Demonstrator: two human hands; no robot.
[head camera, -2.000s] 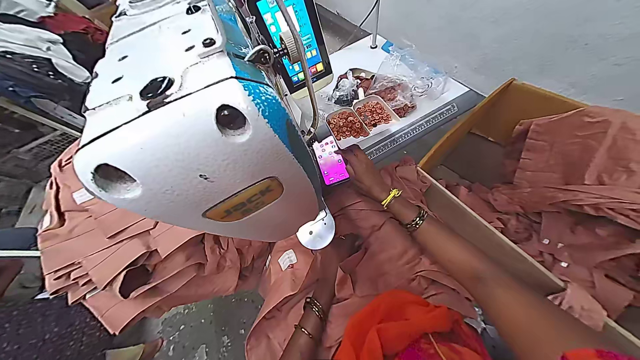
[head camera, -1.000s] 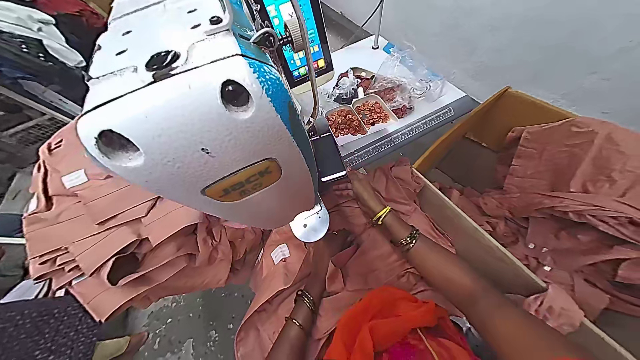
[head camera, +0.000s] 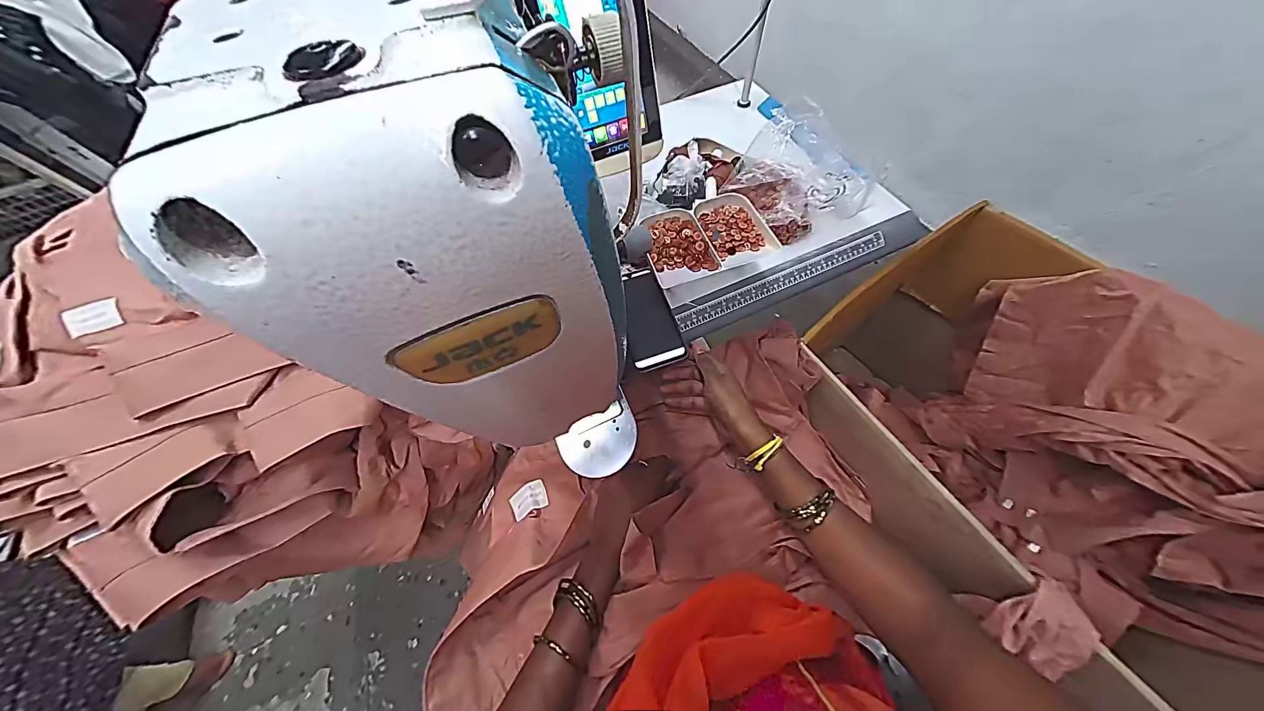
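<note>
A white Jack sewing machine head (head camera: 375, 247) fills the upper left of the view. Below its rounded metal guard lies a brownish-pink garment (head camera: 721, 523) with a small white label. My left hand (head camera: 647, 484) rests on this cloth just under the guard, its fingers partly hidden; whether it grips is unclear. To the right, my right hand (head camera: 706, 385) lies on the cloth with fingers spread, beside a dark smartphone (head camera: 652, 321) at the table edge. Two small trays of copper-coloured buttons (head camera: 731, 229) stand behind the phone.
Stacked pink garment pieces (head camera: 247, 425) lie at left. A wooden bin (head camera: 918, 484) at right holds more pink garments (head camera: 1136, 395). On the table are a printed ruler strip (head camera: 790, 281), plastic bags (head camera: 790, 178) and a lit control panel (head camera: 612, 109).
The phone's screen was lit pink two seconds ago and is now dark. My right hand has drawn back from the phone onto the cloth.
</note>
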